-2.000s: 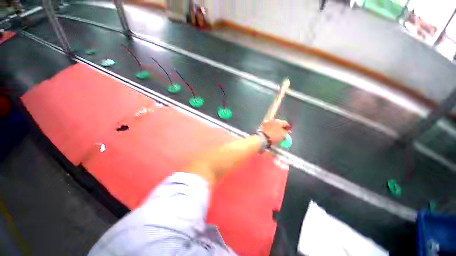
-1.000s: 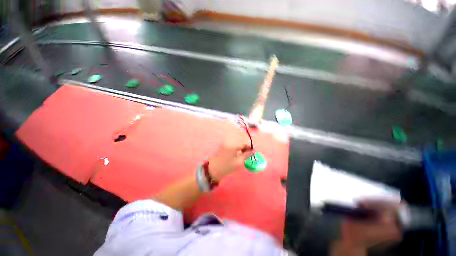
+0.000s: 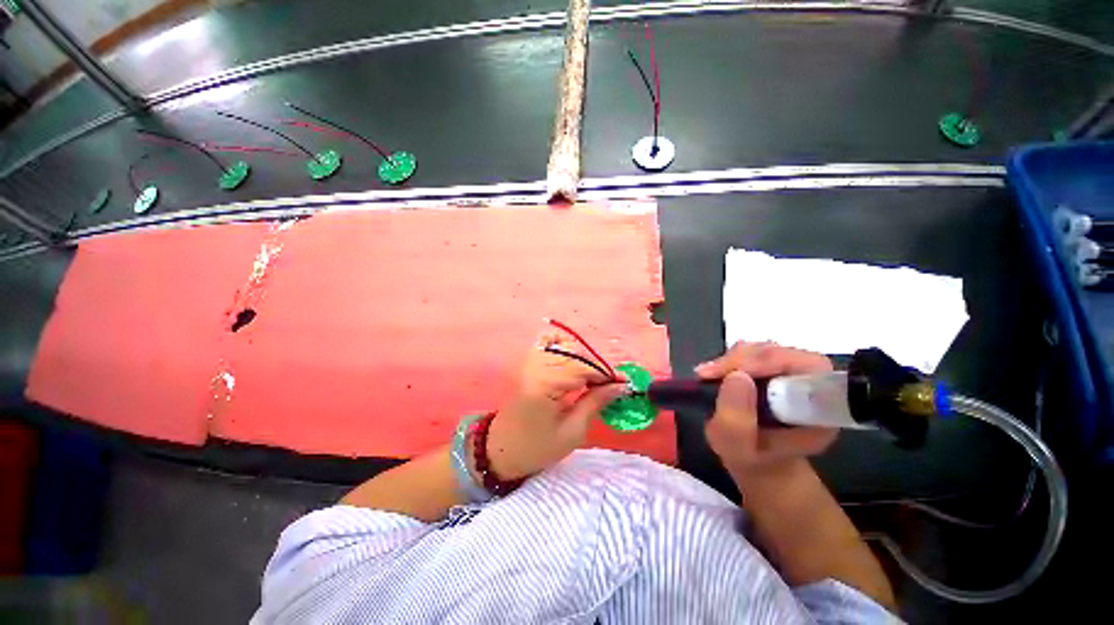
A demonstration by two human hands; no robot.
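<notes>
A round green circuit board (image 3: 630,413) is held over the right end of the red sheet (image 3: 403,330). My left hand (image 3: 544,409) grips it at its left edge, and its red and black lead wires (image 3: 579,343) stick out to the upper left. My right hand (image 3: 764,409) is closed round a dispensing syringe (image 3: 806,399), black at the front and clear behind. Its dark tip points left and meets the board near the wire joints; exact contact is hard to tell. The black adapter (image 3: 889,398) and clear air hose (image 3: 1053,488) trail to the right.
Several boards with wires lie on the dark green belt (image 3: 782,86), left and right of the tape-wrapped bar (image 3: 569,110). One (image 3: 654,153) shows a whitish face. A white paper (image 3: 843,303) lies right of the red sheet. A blue tray (image 3: 1032,244) with syringes stands at the right.
My left hand took a board from beside the bar and brought it back over the red sheet. My right hand came in from the right with the syringe to the board. The view turned downward.
</notes>
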